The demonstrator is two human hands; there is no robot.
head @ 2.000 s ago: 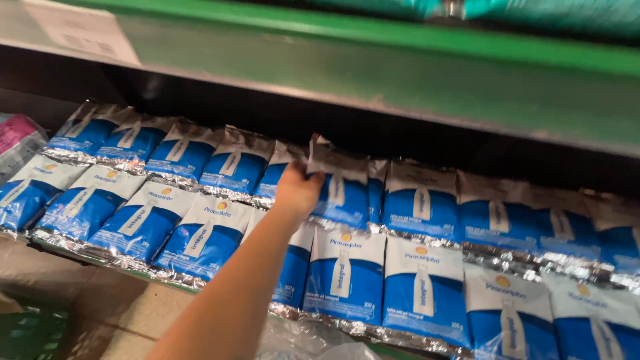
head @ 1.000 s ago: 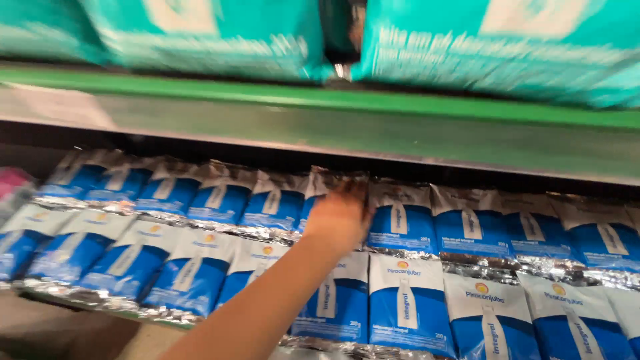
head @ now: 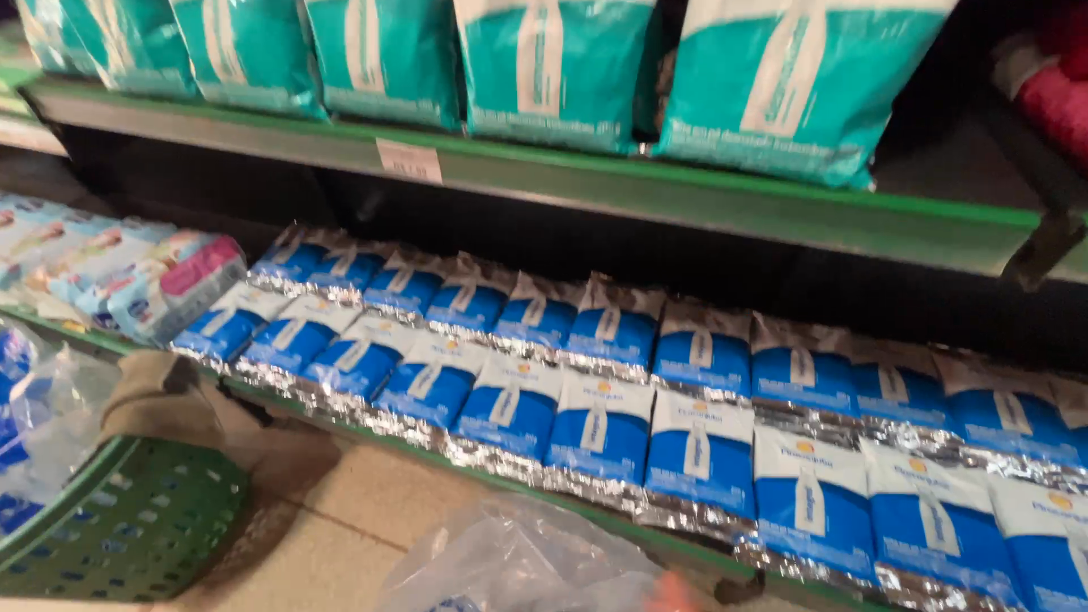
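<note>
Blue-and-white foil pouches of Piracanjuba whole milk powder point(head: 597, 425) lie in two overlapping rows on the bottom shelf. At the bottom edge, a blurred skin-coloured patch, possibly fingers of my right hand point(head: 671, 592), shows beside a clear plastic bag point(head: 527, 557). Whether it grips the bag cannot be told. My left hand is out of view. Inside the clear bag, a bit of blue print shows low down.
Teal-and-white bags point(head: 552, 76) stand on the upper shelf, above its green edge point(head: 595, 174). Light-blue packs with pink point(head: 170, 272) lie at the left. A green perforated basket point(head: 127, 527) holds plastic-wrapped blue goods, with tan fabric point(head: 161, 395) behind it, over a tiled floor point(head: 374, 501).
The hand that was on the back row of pouches, reaching in from the lower left, has left that row. The view has widened to show the upper shelf and the basket.
</note>
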